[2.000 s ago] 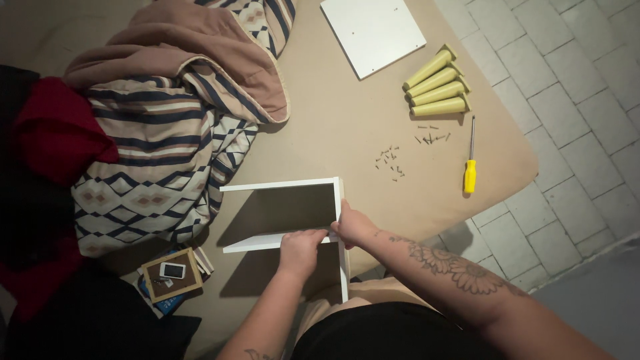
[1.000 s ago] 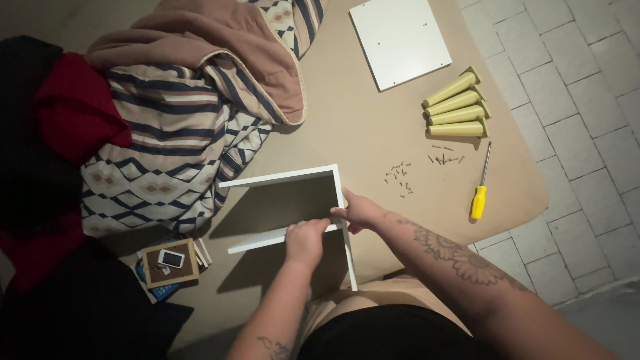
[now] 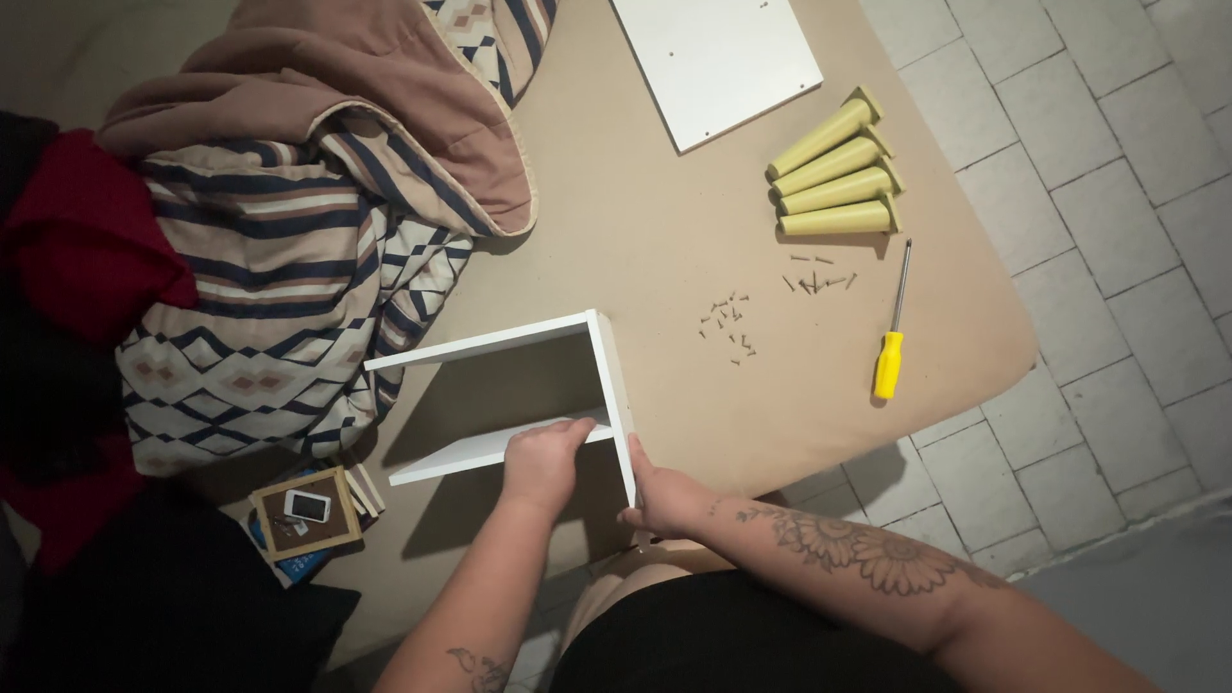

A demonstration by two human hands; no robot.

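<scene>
A partly joined white panel unit (image 3: 481, 339) stands on the beige mattress, with one long panel on the right and two panels running left from it. My left hand (image 3: 544, 467) grips the middle panel (image 3: 452, 460) near its joint with the long panel. Around the lower part of the long panel (image 3: 608, 385) my right hand (image 3: 664, 493) is closed, thumb on its outer face. To the right lie two loose groups of screws (image 3: 729, 322), a yellow-handled screwdriver (image 3: 889, 361) and several yellow-green tapered furniture legs (image 3: 837, 214).
A loose white panel with small holes (image 3: 722, 67) lies at the top. A patterned blanket (image 3: 260, 250) is heaped on the left, beside red cloth (image 3: 87, 231). Below it, a wood-framed tray (image 3: 260, 520) holds a small white device (image 3: 308, 506). Tiled floor (image 3: 1088, 241) borders the mattress.
My right hand has moved down along the long panel, from beside the middle joint to its lower part. My left hand stays on the middle panel.
</scene>
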